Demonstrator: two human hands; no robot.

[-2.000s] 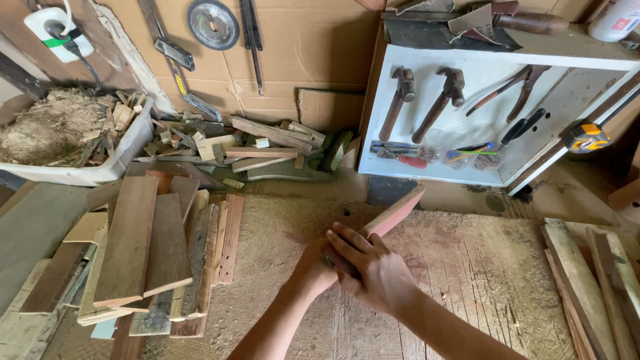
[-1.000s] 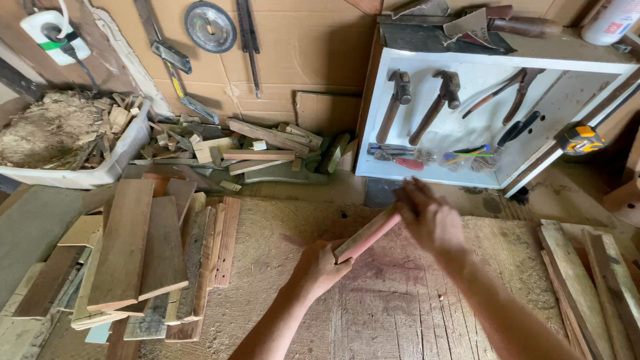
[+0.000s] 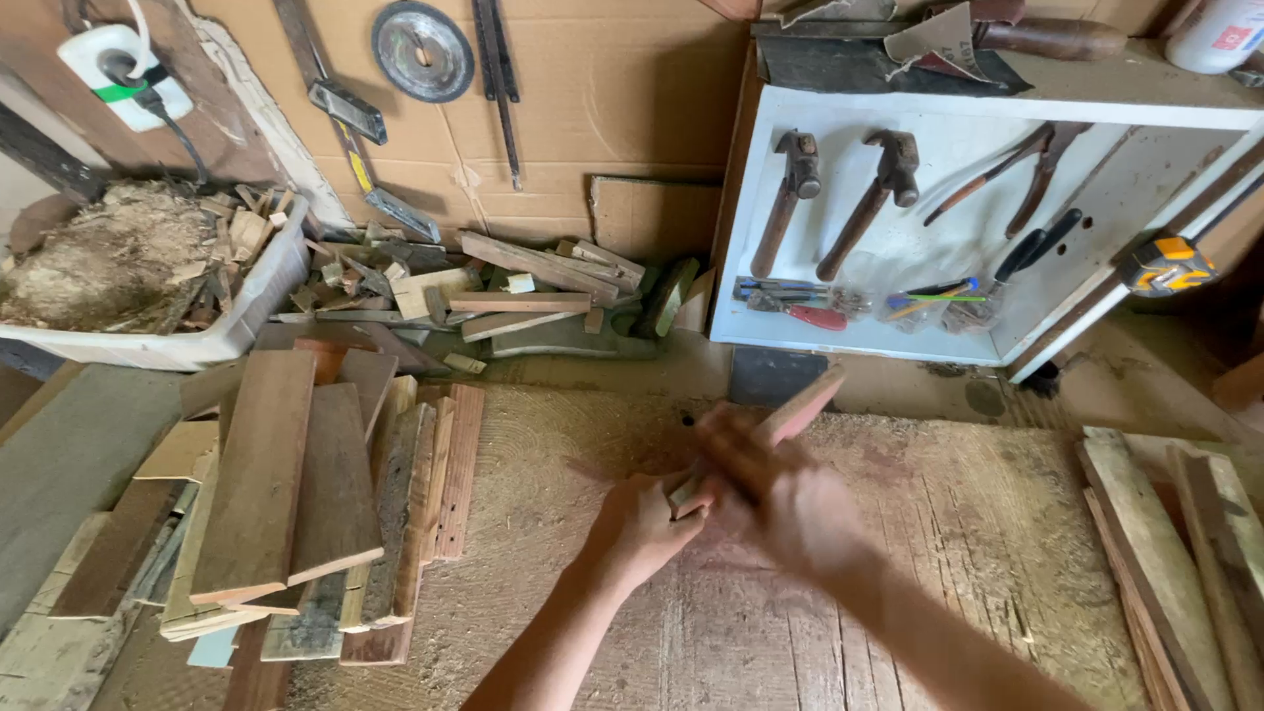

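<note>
A narrow reddish wooden strip (image 3: 802, 403) is held at a slant above the workbench top (image 3: 750, 632), its far end pointing up and right. My left hand (image 3: 647, 523) is closed around the strip's near end. Over the middle of the strip lies my right hand (image 3: 780, 484), blurred by motion, its fingers across the wood. Whether anything is under the right palm is hidden. Reddish dust stains the bench around both hands.
Stacked wooden boards (image 3: 259, 474) lie at left, more planks (image 3: 1150, 553) at right. Behind are a plastic tub of shavings and offcuts (image 3: 237, 331), loose offcuts (image 3: 538, 272), and a white tool box (image 3: 849, 341) with hammers (image 3: 869, 212), pincers (image 3: 1037, 178) and a tape measure (image 3: 1170, 267).
My right hand was near the strip's far end one second ago and is now back toward my left hand, over the strip's middle. My left hand keeps its hold.
</note>
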